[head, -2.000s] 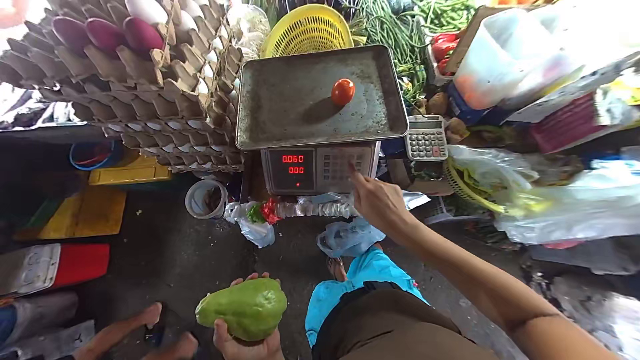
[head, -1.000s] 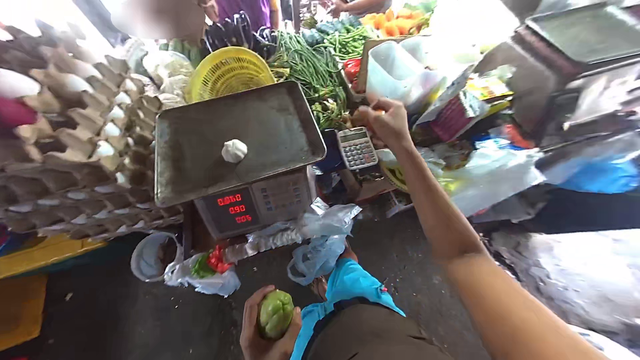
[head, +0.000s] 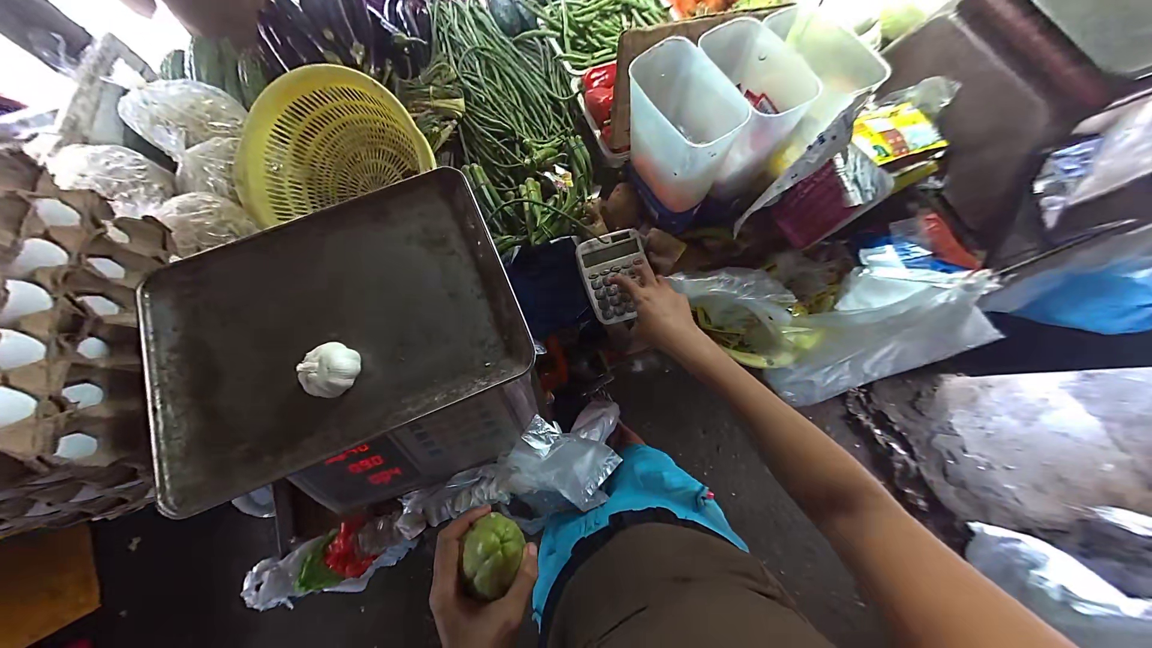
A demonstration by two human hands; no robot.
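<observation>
A green chayote [head: 492, 555] rests in my left hand [head: 477, 589], low in the view, with the fingers curled around it. My right hand [head: 661, 310] touches the keys of a white calculator [head: 612, 277] with its fingertips; its fingers are partly spread and hold nothing. To the left, a garlic bulb [head: 329, 370] lies on the metal tray [head: 423, 261] of a digital scale [head: 432, 450], whose display glows red under the tray's near edge. A plastic bag with red and green contents [head: 337, 556] hangs below the scale.
Egg trays [head: 76, 360] are stacked at the left. Behind the scale stand a yellow plastic basket [head: 328, 135] and long green beans [head: 517, 99]. Clear plastic containers [head: 688, 126] are beyond the calculator. Plastic bags [head: 909, 315] spread to the right.
A tomato was on the scale tray two seconds ago; a garlic bulb is there now. My right hand has gone from the scale's keypad to the calculator. The view has swung right.
</observation>
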